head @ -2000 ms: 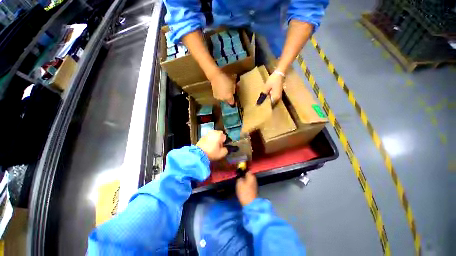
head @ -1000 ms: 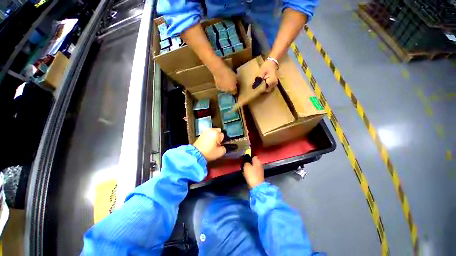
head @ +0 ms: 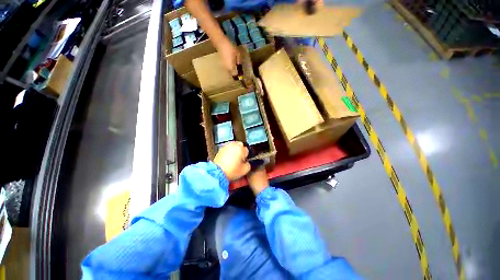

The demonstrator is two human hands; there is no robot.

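Note:
An open brown carton [head: 207, 128] holds rows of packed units [head: 251, 119] with pale teal tops. My left hand [head: 232, 160], with black finger coverings, grips the carton's near rim. My right hand [head: 259, 179] is closed just right of it, low at the near wall. The utility knife in it is almost wholly hidden; only dark parts show between the hands. Another person's hand [head: 229, 56] is at the carton's far edge, beside a raised carton flap [head: 212, 73]. A loose flap [head: 307, 21] is at that person's other hand.
The cartons stand in a black plastic tote [head: 356, 157] with a red inside. A closed-looking carton [head: 290, 95] is on the right, and another open carton [head: 189, 61] of units behind. The metal conveyor [head: 145, 104] runs along the left. Floor tape [head: 392, 117] lies right.
The other person's one hand has moved up and away with the flap; the other has moved up to the carton's far edge. My right hand has moved slightly left, and the knife's yellow part is hidden.

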